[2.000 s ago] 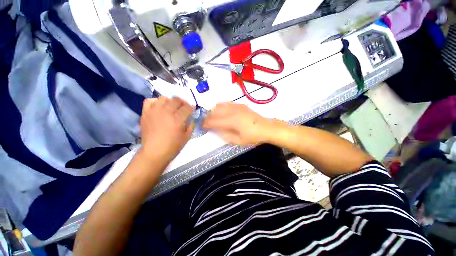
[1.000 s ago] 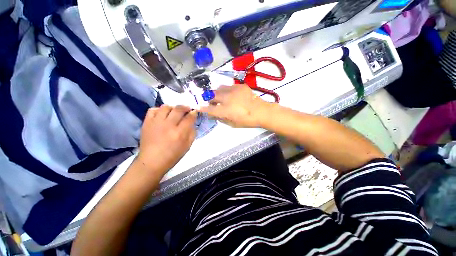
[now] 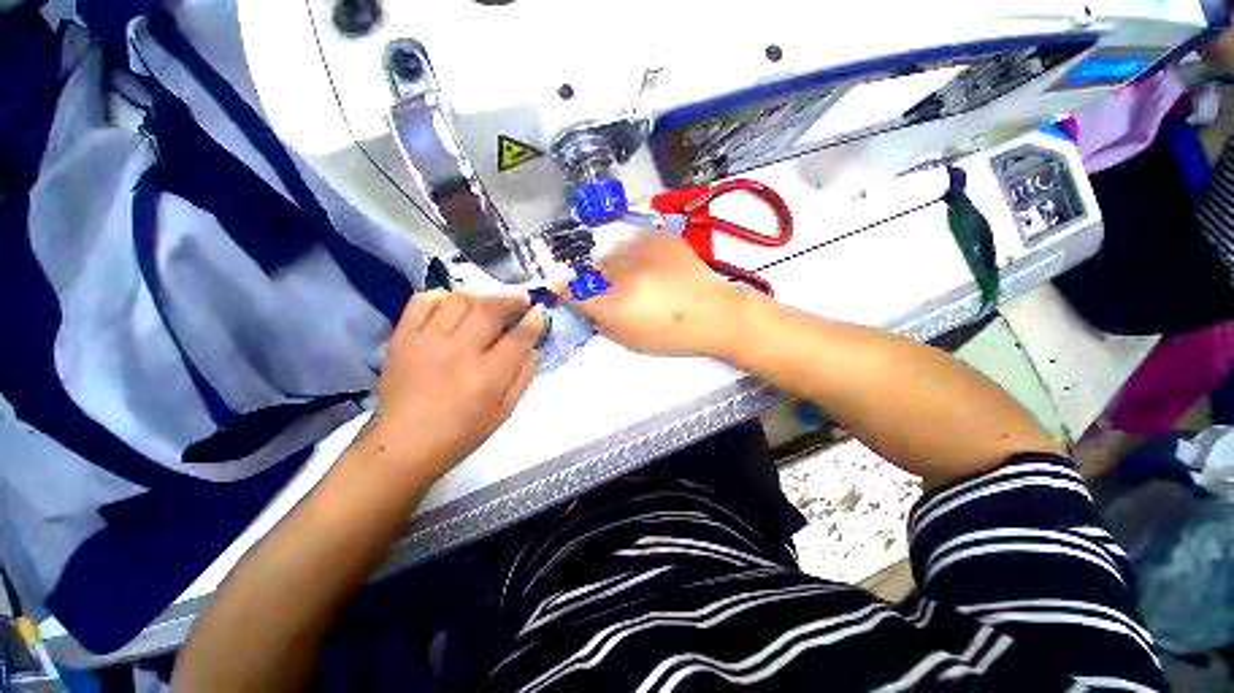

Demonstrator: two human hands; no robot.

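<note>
The white sewing machine (image 3: 541, 54) stands in front of me, its needle area just above my fingertips. My left hand (image 3: 453, 355) is on the bed left of the needle, fingertips pinching the seam edge (image 3: 541, 298), a small navy and grey-blue piece. My right hand (image 3: 652, 291) is beside the blue knobs, its fingertips partly hidden at the same edge; whether they grip it is unclear. The joined garment panels (image 3: 257, 257), navy and light grey-blue, spread in folds left of the needle and over the table's left end.
Red-handled scissors (image 3: 738, 217) lie right of the needle, partly behind my right hand, with a red scrap under them. A dark green tassel (image 3: 970, 237) is at the bed's right end. A scale runs along the table's front edge (image 3: 650, 422). Fabric heaps (image 3: 1171, 501) lie at right.
The view has shifted, so the machine appears lower and farther right. Since the earliest frame, my right hand has moved up beside the blue knobs, partly covering the scissors. My left hand stays near the needle.
</note>
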